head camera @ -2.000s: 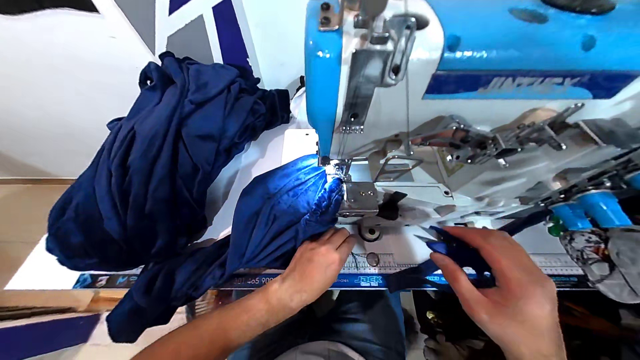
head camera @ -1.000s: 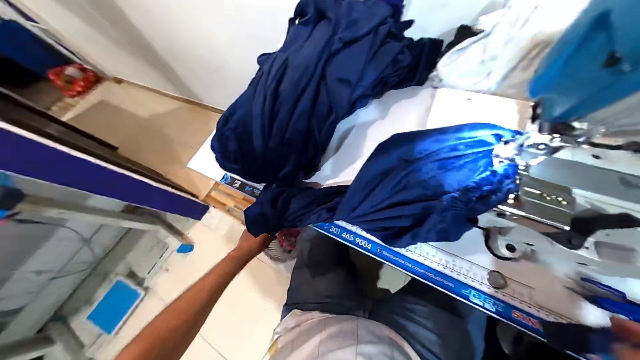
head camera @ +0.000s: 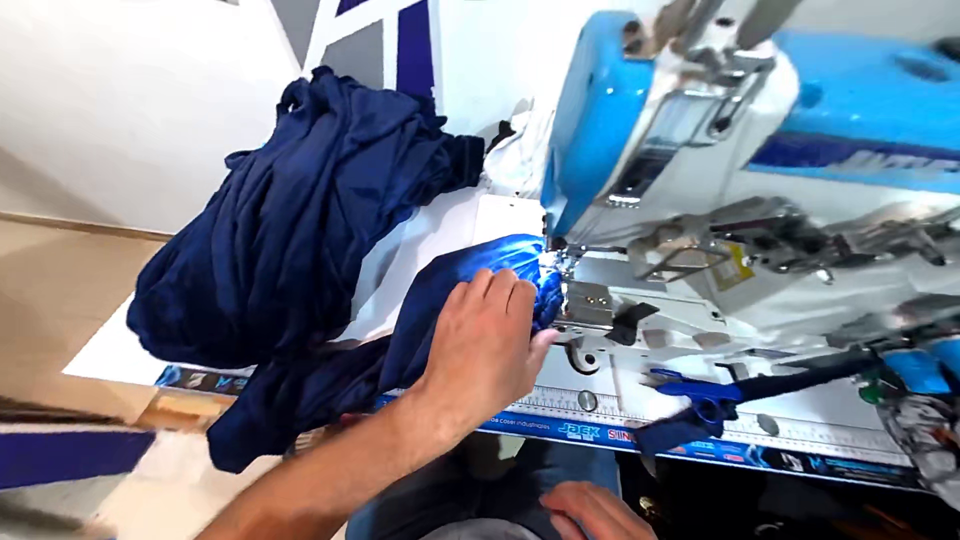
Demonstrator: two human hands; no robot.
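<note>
Navy fabric (head camera: 427, 307) runs from the lit needle area of a blue and white industrial sewing machine (head camera: 600, 112) to the table's front edge. My left hand (head camera: 487, 337) lies on this fabric just left of the needle area, fingers together; whether it grips the cloth I cannot tell. My right hand (head camera: 596, 510) is low in front of the table, over my lap, partly cut off by the frame, with nothing visible in it. A dark strip of fabric (head camera: 787, 382) lies by blue-handled thread snips (head camera: 697, 394) on the table at the right.
A large heap of navy fabric (head camera: 285, 225) covers the table's left side. White cloth (head camera: 521, 157) lies behind the machine head. A measuring tape strip (head camera: 637, 405) runs along the front edge, with a round metal disc (head camera: 587, 400) on it. Blue thread cones (head camera: 915, 371) stand at the right.
My left hand has moved from the hanging end of the fabric at the front edge up onto the cloth beside the needle. My right hand has moved from the table's right side to over my lap.
</note>
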